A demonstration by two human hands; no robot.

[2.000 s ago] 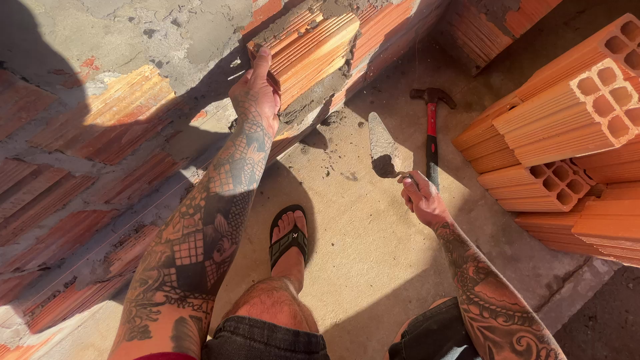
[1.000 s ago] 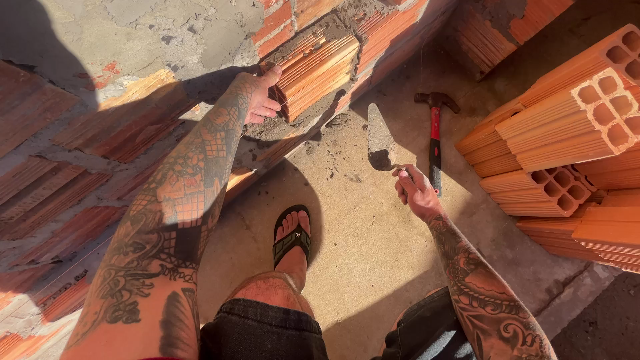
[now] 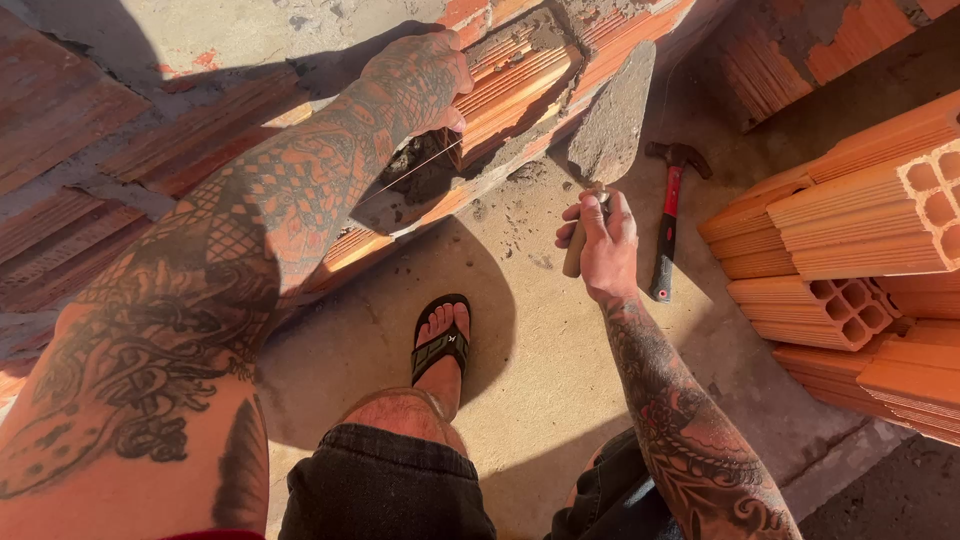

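Note:
My left hand (image 3: 442,79) lies against the near end of a hollow clay brick (image 3: 517,90) in the wall, its fingers partly hidden by the wrist and in shade. Grey mortar (image 3: 420,169) covers the course below that end, and a thin string line (image 3: 409,172) crosses it. Mortar also lines the brick's top and far edges. My right hand (image 3: 609,244) grips a pointed brick trowel (image 3: 615,116) by its wooden handle, the mortar-smeared blade pointing up toward the wall's face.
A claw hammer (image 3: 670,217) with a red and black handle lies on the concrete floor (image 3: 547,337) right of the trowel. Hollow clay bricks (image 3: 847,225) are stacked at the right. Mortar crumbs (image 3: 517,225) dot the floor by the wall. My sandalled foot (image 3: 442,337) stands near the wall.
My left hand has shifted from the brick's top to its near end. The trowel blade has swung up and right, nearer the wall.

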